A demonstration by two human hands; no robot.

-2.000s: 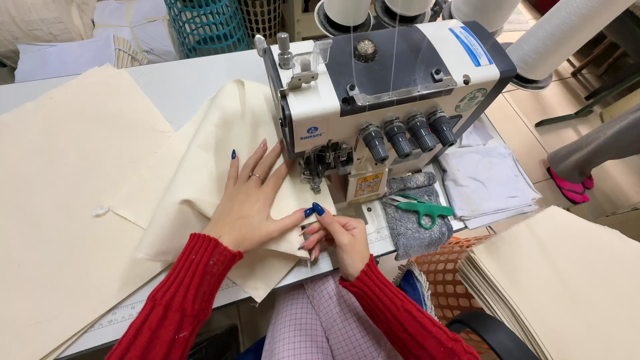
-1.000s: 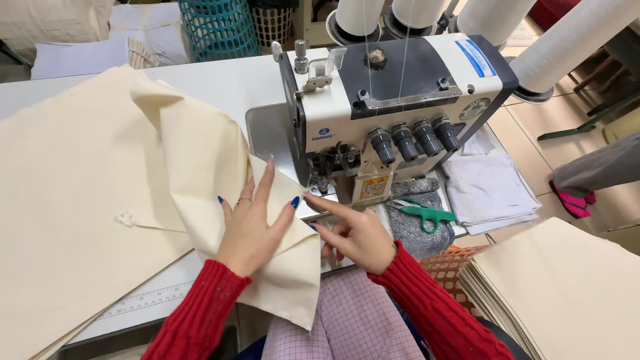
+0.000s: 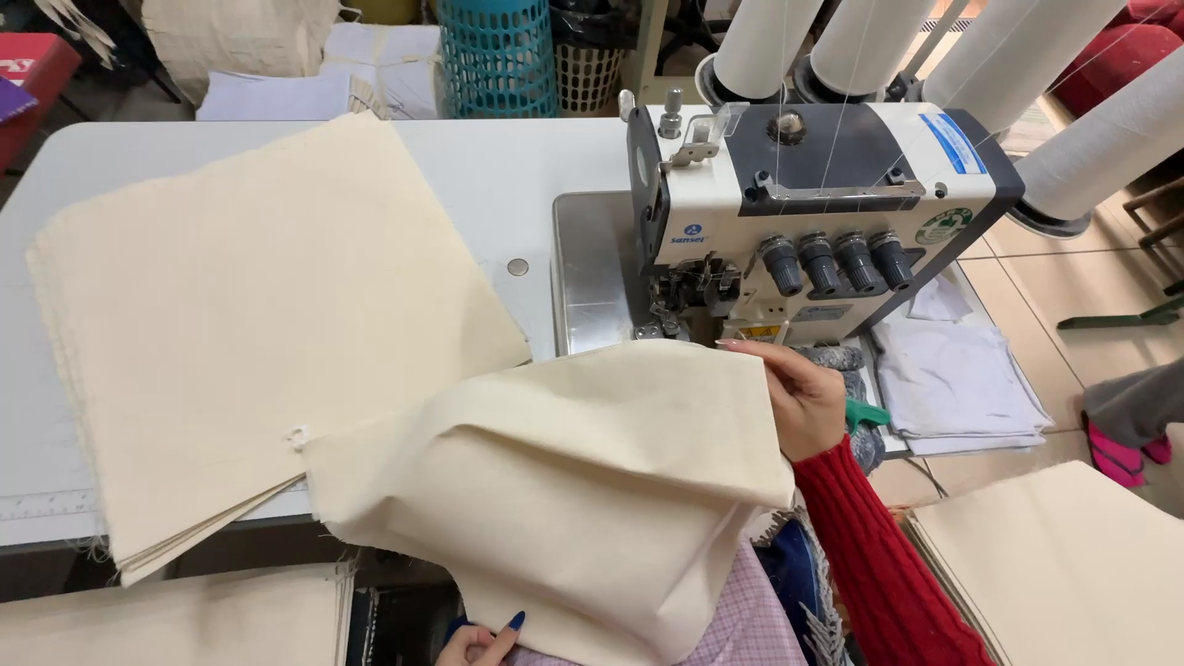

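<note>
A loose piece of cream fabric [image 3: 555, 481] hangs in folds over the table's front edge and my lap. At its upper right corner, just below the needle area of the overlock sewing machine [image 3: 823, 185], my right hand [image 3: 805, 398] grips the cloth edge. My left hand [image 3: 481, 643] pinches its lower edge at the bottom of the view; much of that hand is cut off. To the left, a stack of cream fabric panels [image 3: 268, 268] lies on the white table [image 3: 481, 157], its lower right side partly covered by the held cloth.
Green-handled snips [image 3: 868, 413] show behind my right hand, near folded white cloths [image 3: 957, 379]. Another cream stack [image 3: 1054, 564] is at the lower right, and one more [image 3: 176, 615] at the lower left. Large thread cones [image 3: 758, 46] stand behind the machine. A person's foot [image 3: 1115, 453] is at the right.
The cloth has come away from the machine toward my lap. My left hand has moved from the tabletop down to the cloth's lower edge; my right hand now grips its upper right corner.
</note>
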